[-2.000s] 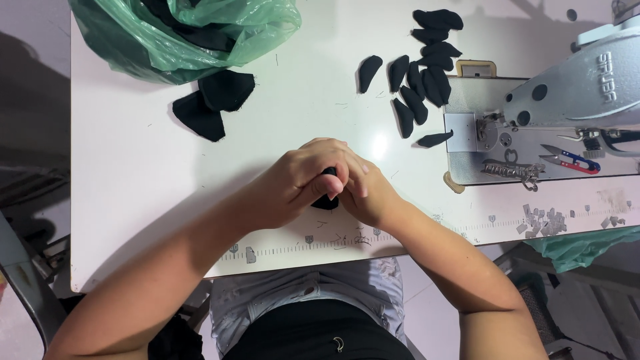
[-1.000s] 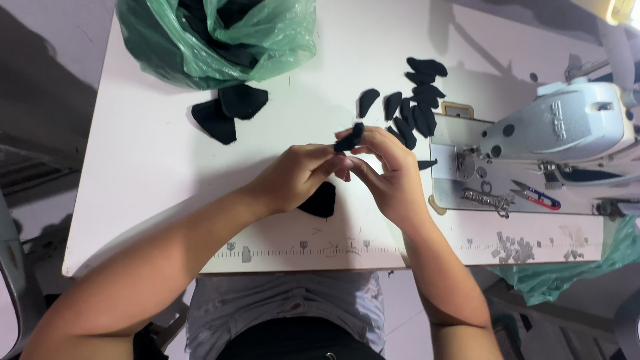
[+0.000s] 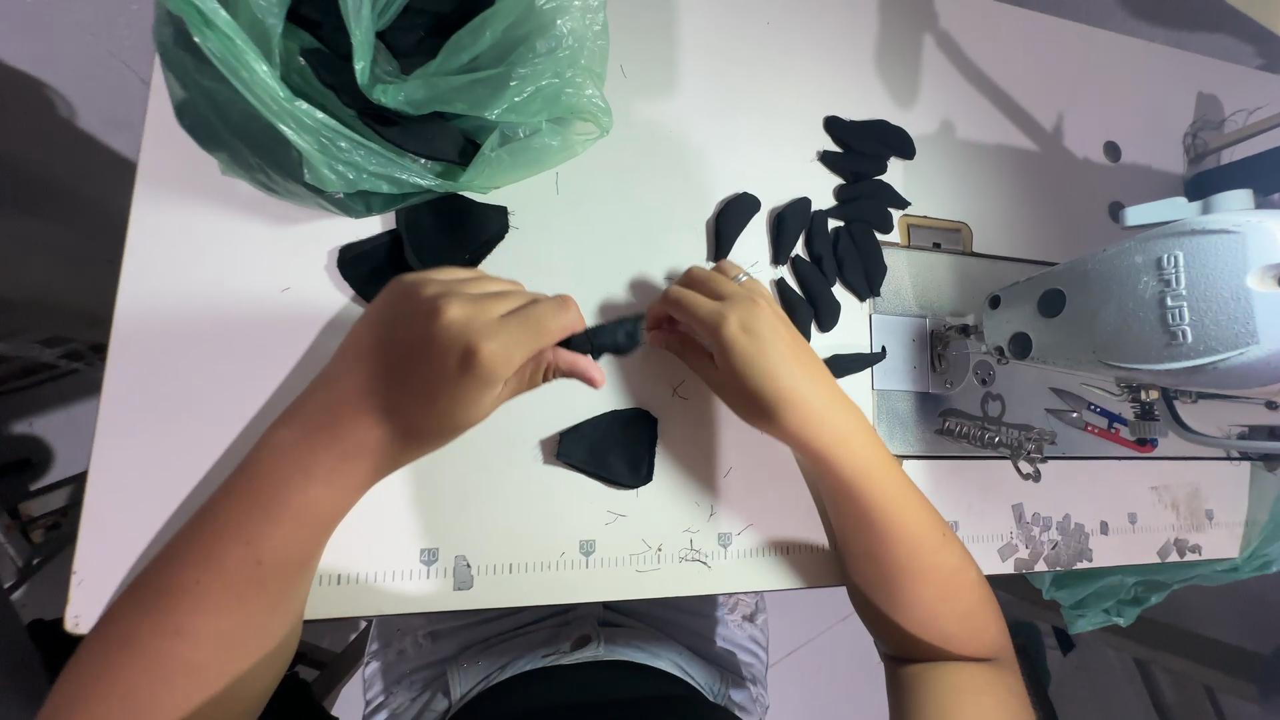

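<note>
A small black fabric piece is stretched between my hands above the white table. My left hand pinches its left end between thumb and fingers. The fingertips of my right hand, which wears a ring, are at its right end. Below them a flat black fabric piece lies on the table. Several curved black fabric pieces lie beyond my right hand, near the sewing machine. Two larger black fabric pieces overlap behind my left hand, partly hidden by it.
A green plastic bag holding black fabric stands at the back left. The sewing machine occupies the right side, with thread snips on its bed. Small grey scraps lie near the front edge of the white table, beside a printed ruler scale.
My hands, clasped together two seconds ago, have drawn apart, with the small black piece now showing between them. The flat piece below them is more exposed than at first.
</note>
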